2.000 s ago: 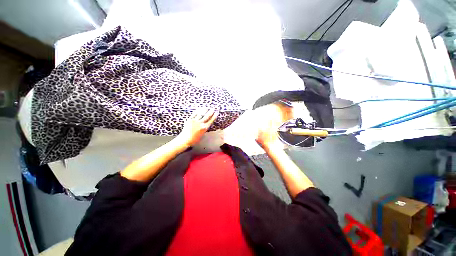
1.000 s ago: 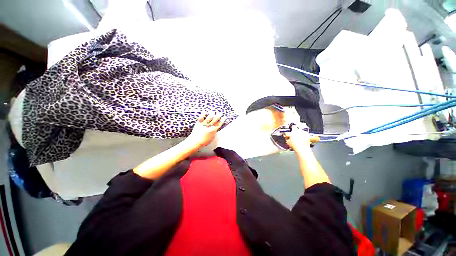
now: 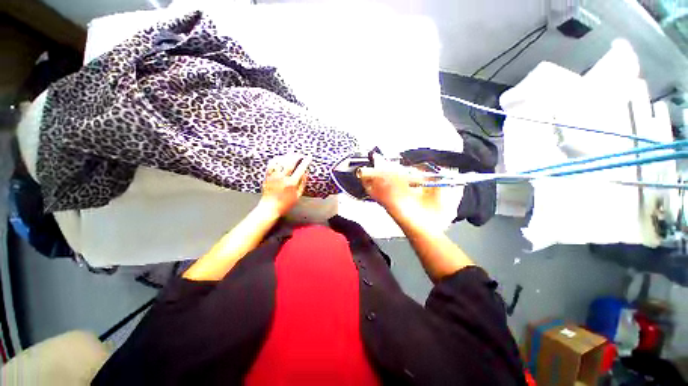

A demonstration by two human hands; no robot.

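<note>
The leopard-print garment (image 3: 219, 121) lies bunched over the left and middle of the white pressing table (image 3: 362, 60), its narrow right end near my body. My left hand (image 3: 284, 183) lies flat on the garment's front edge near that end, fingers slightly apart, not visibly gripping cloth. My right hand (image 3: 388, 185) is closed around the handle of the steam iron (image 3: 350, 175). The iron's pointed plate faces left at the garment's right end. Whether the plate presses on the cloth cannot be told. The handle is mostly hidden by my hand.
Blue and white hoses (image 3: 573, 167) run right from the iron. A black-edged iron rest (image 3: 437, 158) is at the table's right end. White cloth (image 3: 558, 143) hangs further right. A cardboard box (image 3: 567, 354) stands on the floor at lower right, and a beige rounded seat (image 3: 56, 362) at lower left.
My right hand took hold of the iron at the rest and has moved it left to the garment's end. My left hand has stayed near the garment's front edge, shifting slightly left.
</note>
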